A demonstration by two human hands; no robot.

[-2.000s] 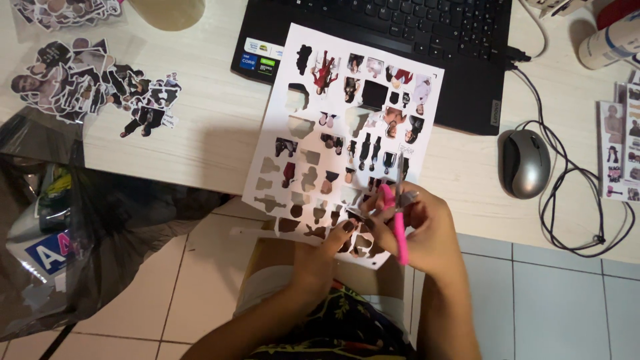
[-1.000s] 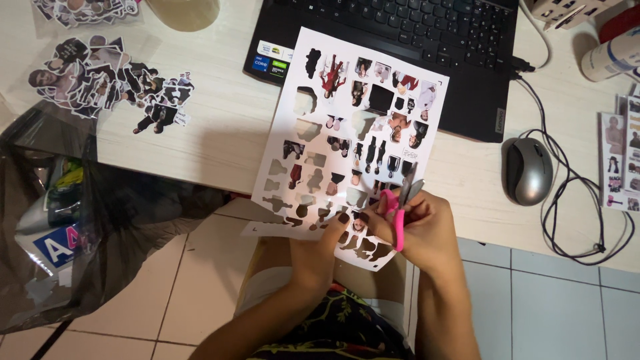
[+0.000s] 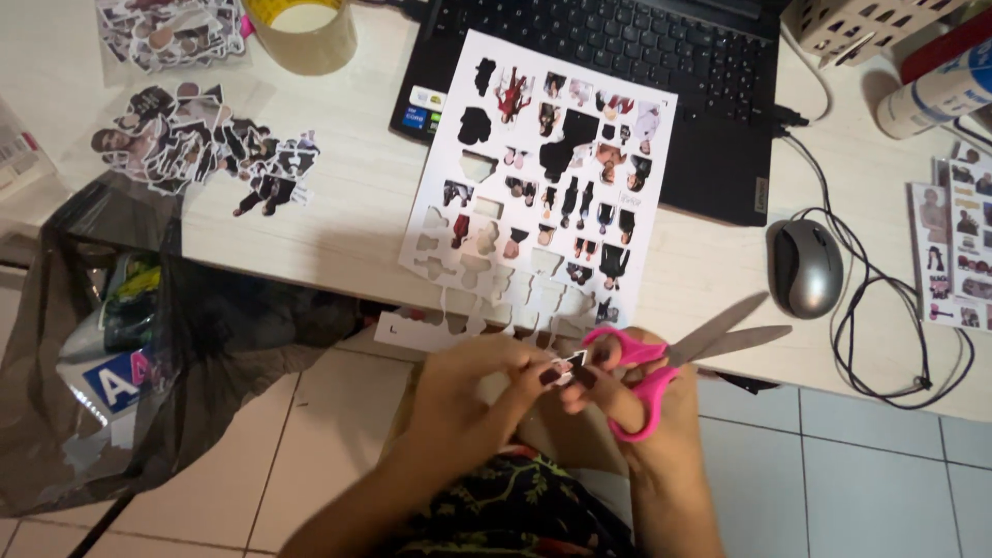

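Note:
Between the fingertips of my left hand (image 3: 484,384) and my right hand (image 3: 643,387), a small cut-out sticker (image 3: 572,366) is pinched. Pink-handled scissors (image 3: 659,356) hang on my right hand's fingers, their blades parted and pointing right. Just beyond my hands lies the white sticker sheet (image 3: 573,155), printed with small photo figures and pierced by many cut-out holes. Its top part overlaps the laptop, and its lower part, with thin strips, reaches the desk's front edge. At the left of the desk, loose cut-out stickers (image 3: 201,147) lie in a heap.
Behind the sheet is a black laptop (image 3: 697,155). A grey mouse (image 3: 807,267) and its coiled cable sit at the right, near more printed sheets (image 3: 969,232). Back left are a tape roll (image 3: 306,35) and another sticker pile (image 3: 170,35). A dark plastic bag (image 3: 232,364) hangs below the desk edge.
My left hand has let go of the sheet, which now rests on the laptop and desk. A small cut-out is now between both hands' fingertips. The scissors have swung to point right, away from the sheet.

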